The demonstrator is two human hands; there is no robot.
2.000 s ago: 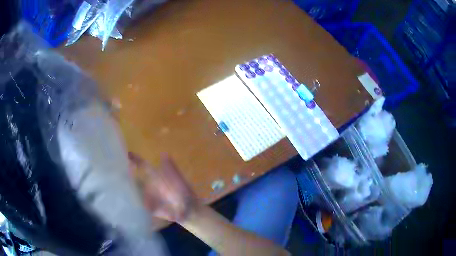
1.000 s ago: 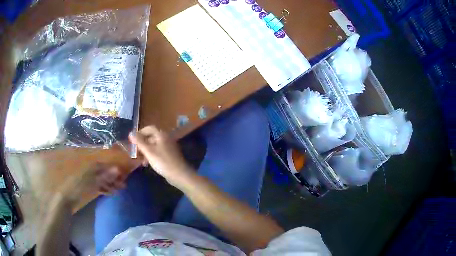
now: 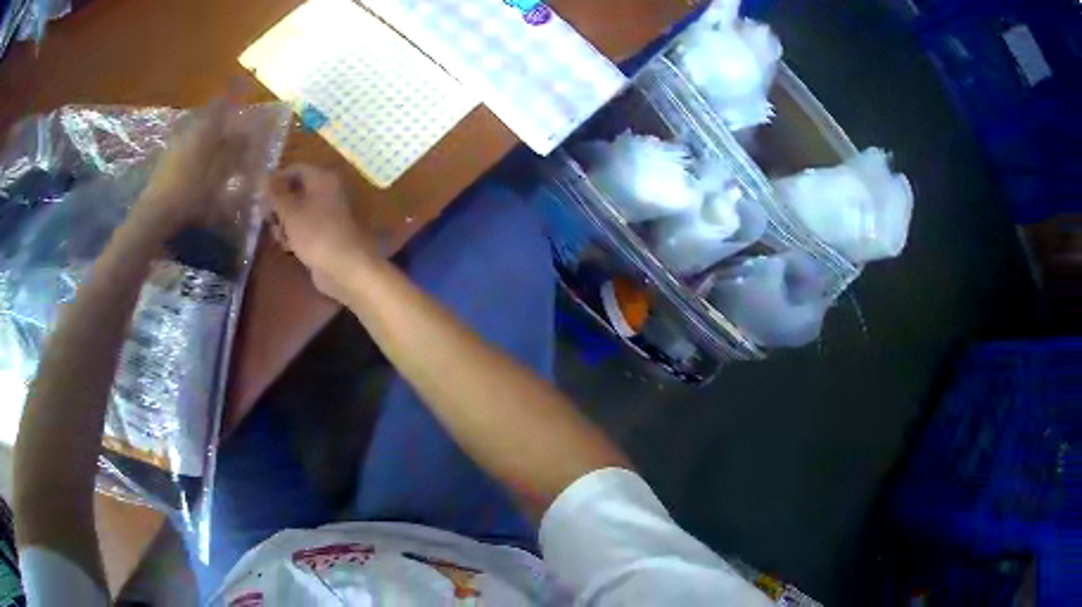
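A clear polybag (image 3: 42,213) lies on the brown table at the left. Dark and pale contents show through it, with a white printed label (image 3: 172,356). My left hand (image 3: 202,160) is blurred and reaches over the bag near its upper right corner; its grip cannot be told. My right hand (image 3: 311,219) has curled fingers closed at the bag's right edge, just below that corner. My left forearm crosses over the bag and hides part of it.
A cream small-sticker sheet (image 3: 380,101) with a teal clip and a round seal sticker sheet (image 3: 510,65) lie on the table (image 3: 131,53). Right of the table, a divided box (image 3: 819,119) holds white plastic rolls (image 3: 842,202). Blue crates (image 3: 1009,462) stand at the far right.
The bag has turned, its sealed-looking straight edge now slanting down toward my lap. Both hands have moved up to its upper right corner. The view has shifted, so the sheets and box appear further left.
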